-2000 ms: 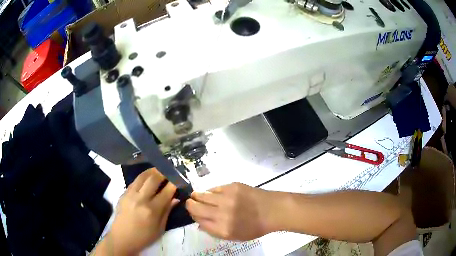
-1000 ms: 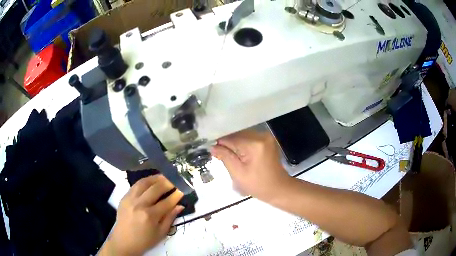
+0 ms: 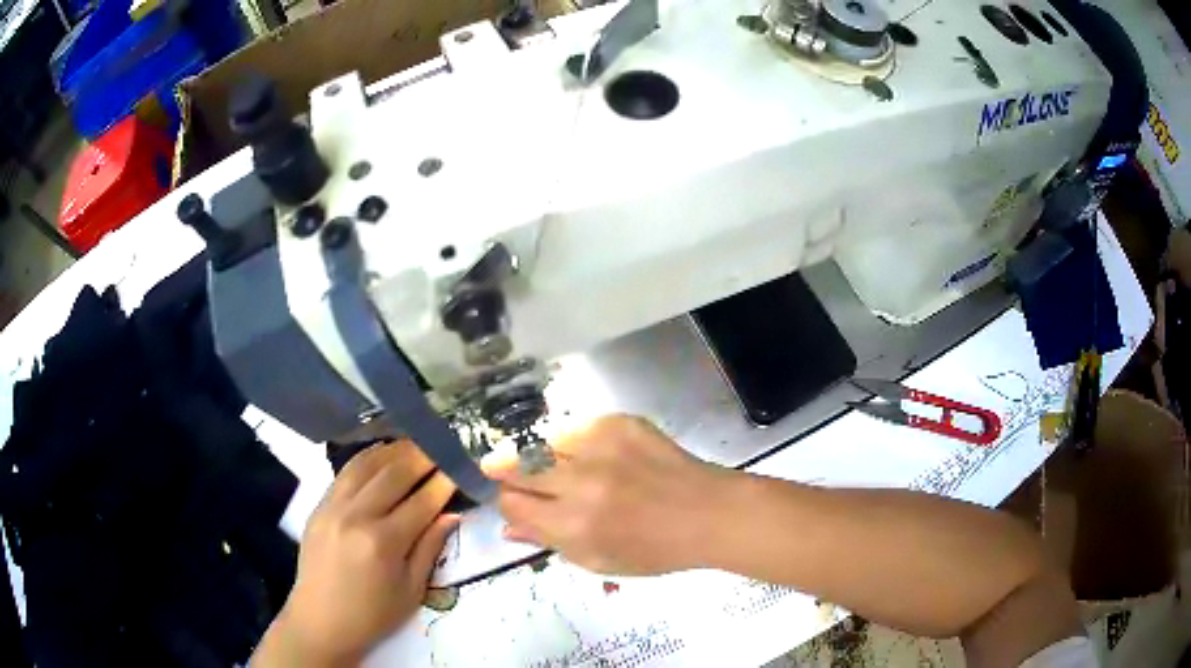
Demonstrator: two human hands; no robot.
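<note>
The white sewing machine (image 3: 679,196) has a grey end cover and a grey curved guard by the needle area. My left hand (image 3: 372,542) is at the needle area with bent fingers, on a dark cloth piece (image 3: 350,452) that is mostly hidden under it; a small dark edge shows behind the fingers. My right hand (image 3: 614,502) is just right of the guard, fingertips together and close to my left fingertips. What the right fingertips hold, if anything, cannot be seen. The needle and presser foot are mostly hidden.
A black cloth heap (image 3: 131,496) lies left of the machine. A black phone (image 3: 777,346) lies on the machine bed, with red-handled snips (image 3: 947,415) right of it. Navy cloth (image 3: 1071,300) hangs at the right end. A carton (image 3: 1123,489), red stool (image 3: 118,183) and blue bins (image 3: 150,59) stand around.
My right hand went up to the needle area under the machine head, then came back down beside my left hand. The dark piece between the hands shows much less than before.
</note>
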